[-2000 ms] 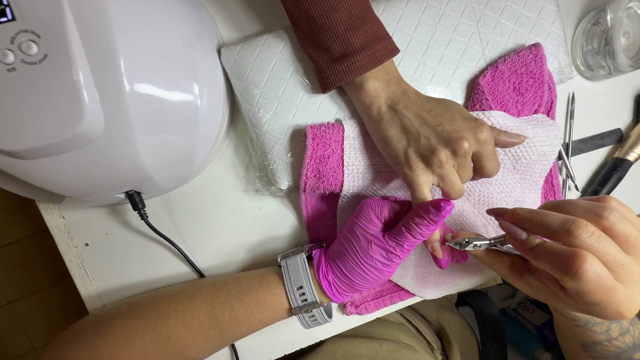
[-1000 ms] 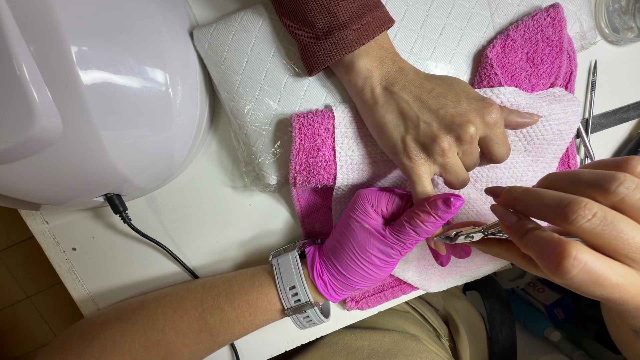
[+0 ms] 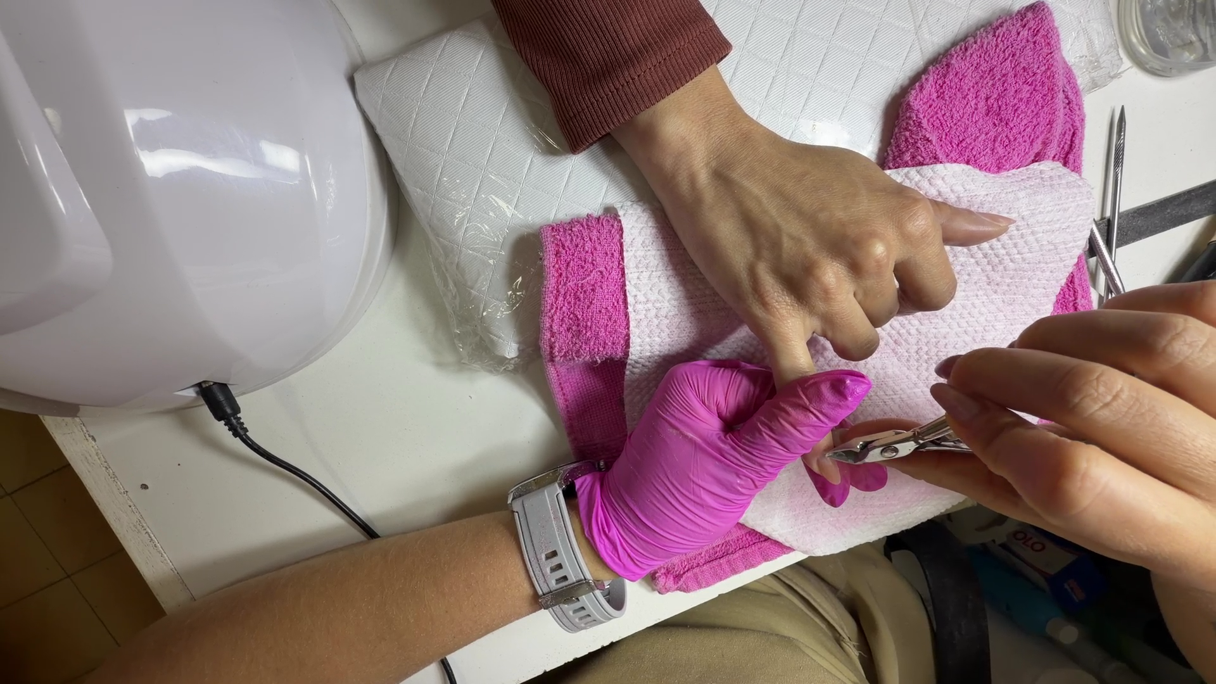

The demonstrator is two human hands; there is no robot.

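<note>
My left hand [image 3: 698, 461], in a pink glove with a grey-strapped watch at the wrist, grips one finger of another person's hand [image 3: 817, 228] between thumb and fingers. That person's hand lies back up, with a ribbed maroon sleeve [image 3: 613, 62]. My bare right hand [image 3: 1092, 408] holds metal cuticle nippers [image 3: 893, 445], their tips at the nail of the gripped finger. Beneath the hands a white textured paper towel [image 3: 1007, 285] covers a pink terry towel [image 3: 584, 294]. Some of my gloved fingers are hidden under the held finger.
A white nail lamp [image 3: 218, 180] with a black cable [image 3: 304, 472] stands at left. Behind the hands lies a quilted white cushion [image 3: 475, 142] in clear plastic. At right are a metal tool [image 3: 1117, 190], a dark nail file [image 3: 1164, 214] and a glass jar [image 3: 1173, 33].
The view has moved closer since two seconds ago. My left hand keeps its grip on the finger, and the nippers in my right hand stay near its nail.
</note>
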